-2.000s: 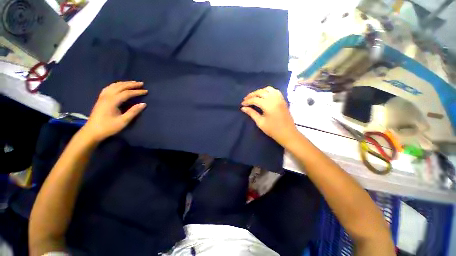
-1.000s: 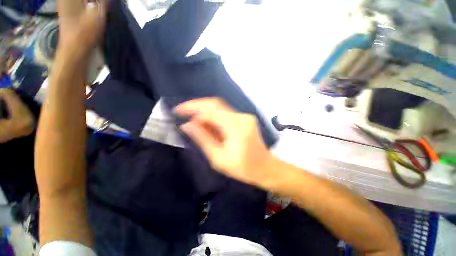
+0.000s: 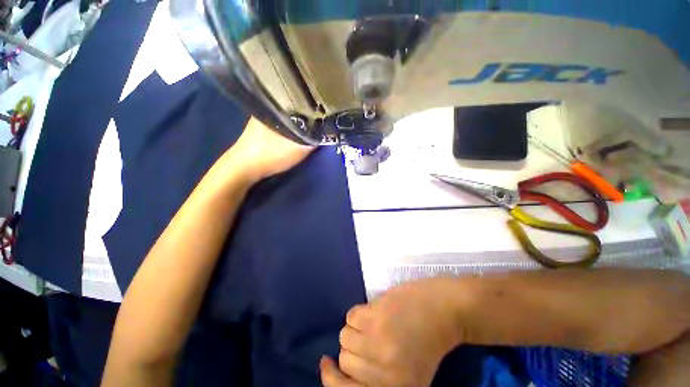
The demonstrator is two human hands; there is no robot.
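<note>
A dark navy fabric panel [image 3: 303, 227] lies on the white table and runs up to the lit presser foot [image 3: 340, 147] of the sewing machine [image 3: 424, 68]. My left hand [image 3: 276, 151] lies on the cloth just left of the needle area; its fingertips are hidden behind the machine head. My right hand [image 3: 390, 332] is at the table's front edge with curled fingers, holding the panel's right edge. Another navy panel [image 3: 60, 174] lies flat at the left, with white table showing between the pieces. Dark cloth hangs over my lap.
Scissors with red and yellow handles [image 3: 514, 200] lie right of the needle. A black flat rectangle [image 3: 490, 132], an orange handle [image 3: 598, 181], a green item [image 3: 637, 190] and a small white box [image 3: 673, 227] lie near them. A blue basket [image 3: 579, 366] is below right.
The view has moved closer to the machine head. The cloth now reaches the presser foot. My left hand has come in beside the needle, and my right hand has closed on the panel's edge.
</note>
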